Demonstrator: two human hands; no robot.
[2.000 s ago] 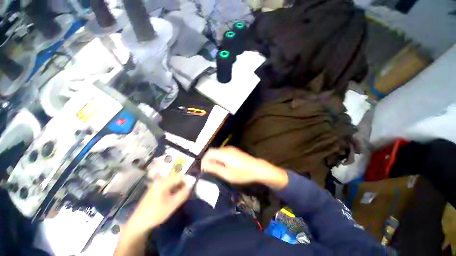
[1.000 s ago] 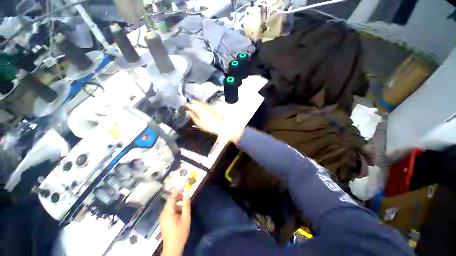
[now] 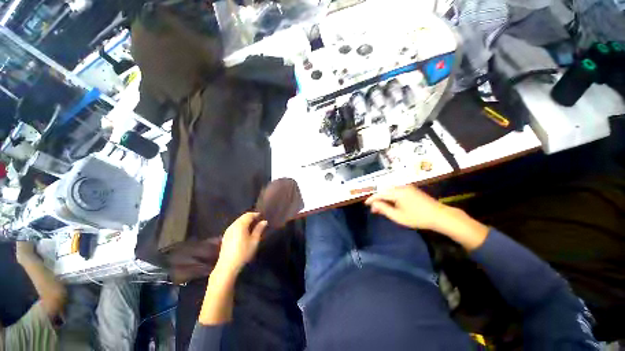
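A pile of dark brown cut pieces (image 3: 226, 144) lies on the table left of the overlock machine (image 3: 377, 75) and hangs over the front edge. My left hand (image 3: 240, 243) is at the hanging cloth, near a rounded brown end; whether its fingers grip the cloth cannot be told. My right hand (image 3: 408, 208) is at the table's front edge, below the machine's needle area, with fingers bent. No cloth shows in it. The needle plate area (image 3: 366, 166) shows no cloth under it.
A yellow-orange snips (image 3: 496, 116) lies on a dark pad right of the machine. Black thread cones (image 3: 574, 82) stand on a white box. Dark cloth bundles lie at the lower right. Another person's arm (image 3: 42, 281) and a neighbouring machine (image 3: 89, 192) are at the left.
The view has swung left, bringing the brown pile into sight. My right hand has moved from beyond the dark pad to the table's front edge. My left hand has moved from the needle area to the cloth.
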